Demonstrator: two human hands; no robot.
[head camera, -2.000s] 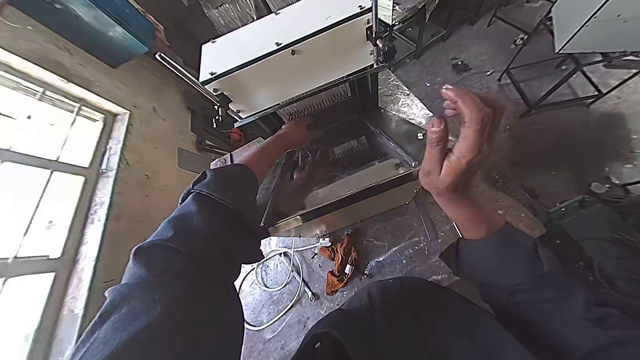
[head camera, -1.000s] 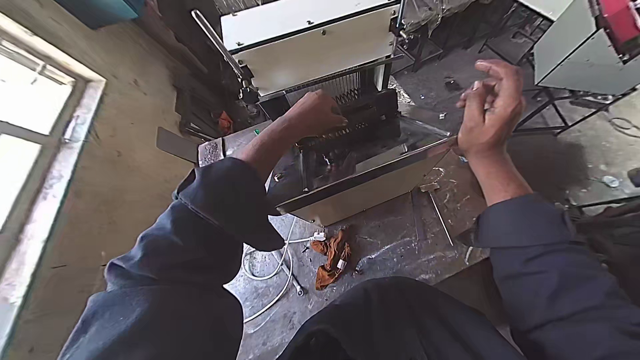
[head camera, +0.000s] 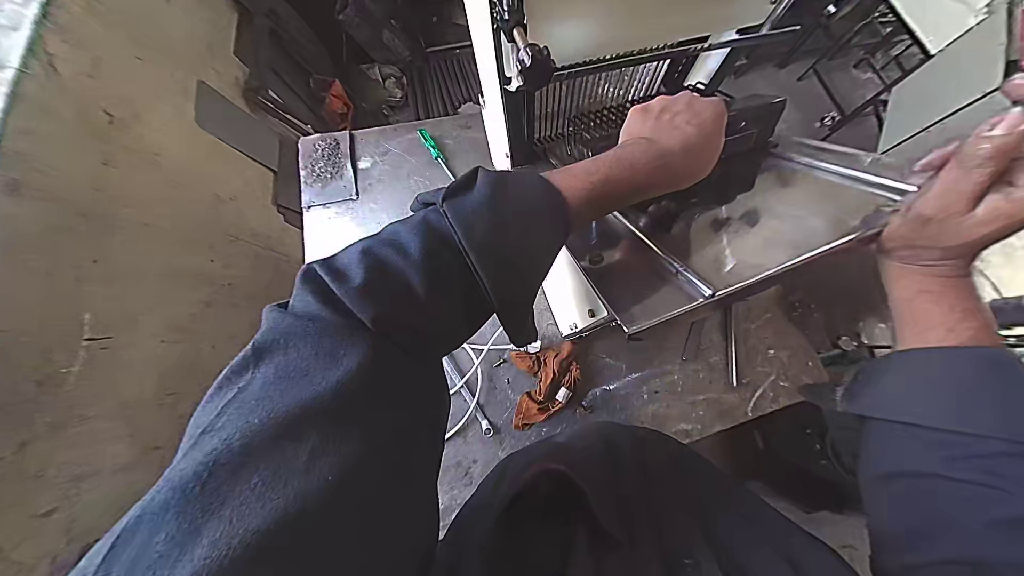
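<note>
My left hand (head camera: 676, 140) has its fingers curled over a dark rack-like part (head camera: 744, 132) inside a metal machine housing, in front of a row of thin vertical metal fins (head camera: 604, 96). What its fingers grip is hidden behind the hand. My right hand (head camera: 952, 196) is at the right edge, beside the corner of the machine's open metal frame (head camera: 788, 264); whether it touches the frame is unclear. A white panel (head camera: 574, 300) forms the near left side of the housing. The reflective floor of the frame shows below my left hand.
On the metal workbench (head camera: 384, 160) lie a green-handled screwdriver (head camera: 430, 146), a flat plate with small bits (head camera: 328, 168), an orange-brown rag (head camera: 548, 384), a white cable (head camera: 478, 372) and a metal rod (head camera: 732, 348). A wall (head camera: 160, 304) stands at left; metal frames stand at upper right.
The machine housing has turned relative to the bench. The dark part by my left hand now sits toward the housing's right. My right hand, earlier raised apart from the frame, is now beside its corner.
</note>
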